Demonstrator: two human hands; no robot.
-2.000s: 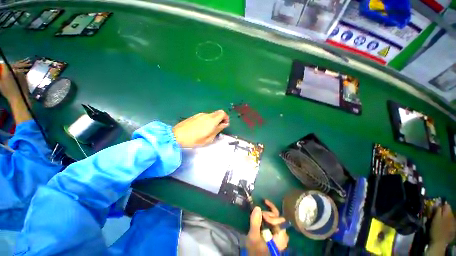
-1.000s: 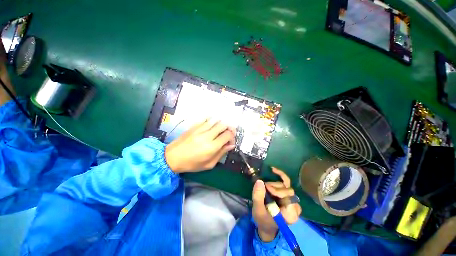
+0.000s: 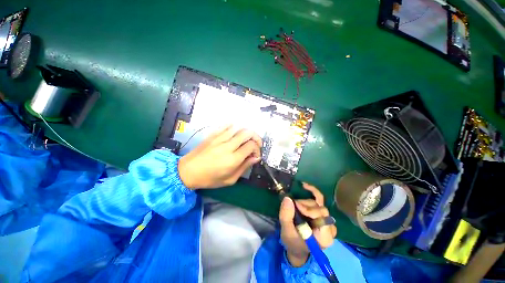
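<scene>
The opened tablet unit (image 3: 185,91) lies tilted on the green mat in front of me, its white centre glaring. My left hand (image 3: 221,157) rests over its lower middle, thumb and fingertips pinched together at the mainboard (image 3: 285,146); what they pinch is too small to tell. My right hand (image 3: 303,224) holds the blue-handled soldering iron (image 3: 315,251) like a pen, its metal tip at the board's lower edge close to my left fingertips. A thin dark lead (image 3: 194,134) curves over the white centre.
A pile of red-leaded components (image 3: 290,55) lies behind the unit. The solder spool (image 3: 50,100) stands left. Right are the fume fan (image 3: 382,149), tape roll (image 3: 354,204), blue ridged block (image 3: 434,213) and yellow sponge (image 3: 462,241). Another tablet (image 3: 421,27) lies far right. Another person's arm (image 3: 482,268) shows lower right.
My left hand has moved from the unit's far edge down to the board, beside the iron tip. The view has turned downward. Over the last second both hands have stayed nearly still.
</scene>
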